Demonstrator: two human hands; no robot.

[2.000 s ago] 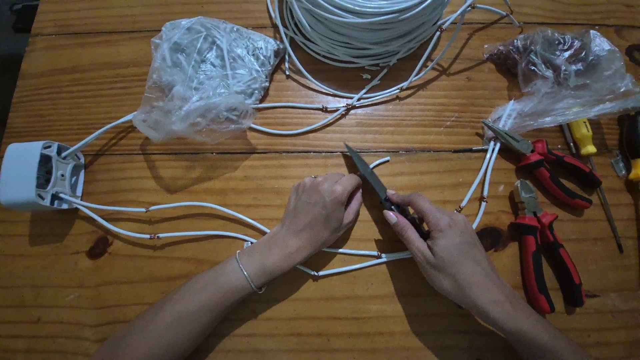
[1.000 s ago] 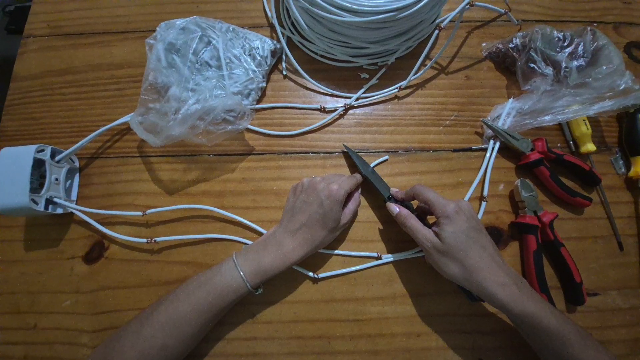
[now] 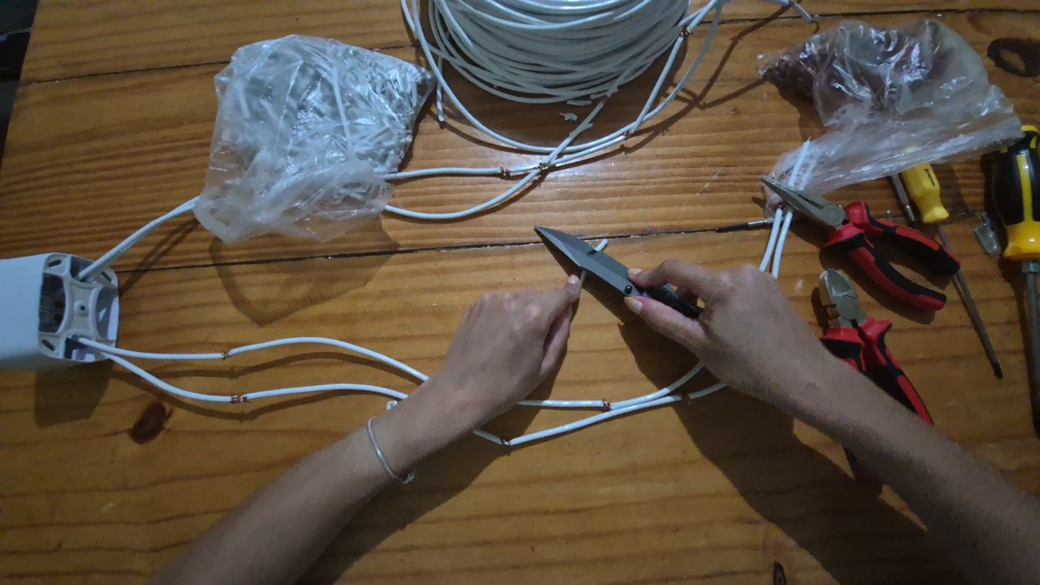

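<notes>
Near the middle, my left hand (image 3: pixel 516 349) pinches a short white cable end (image 3: pixel 600 244), whose tip shows past the blade. My right hand (image 3: pixel 723 317) grips a folding knife (image 3: pixel 597 264) by its black handle, the dark blade lying across the cable end and pointing up and left. Below my hands run white cables (image 3: pixel 325 392) with small copper-coloured wire ties or joints on them. They lead left into a white plastic housing (image 3: pixel 80 309). How the pinched end joins the other cables is hidden by my left hand.
A coil of white cable (image 3: pixel 561 57) lies at the top between a plastic bag of white pieces (image 3: pixel 301 130) and a bag of dark reddish pieces (image 3: pixel 902 89). Long-nose pliers (image 3: pixel 877 244), diagonal cutters (image 3: pixel 865 333) and yellow-handled screwdrivers (image 3: pixel 1022 203) lie at the right.
My right hand and the knife have shifted slightly; the blade now crosses the cable end near its tip. My left hand keeps its pinch.
</notes>
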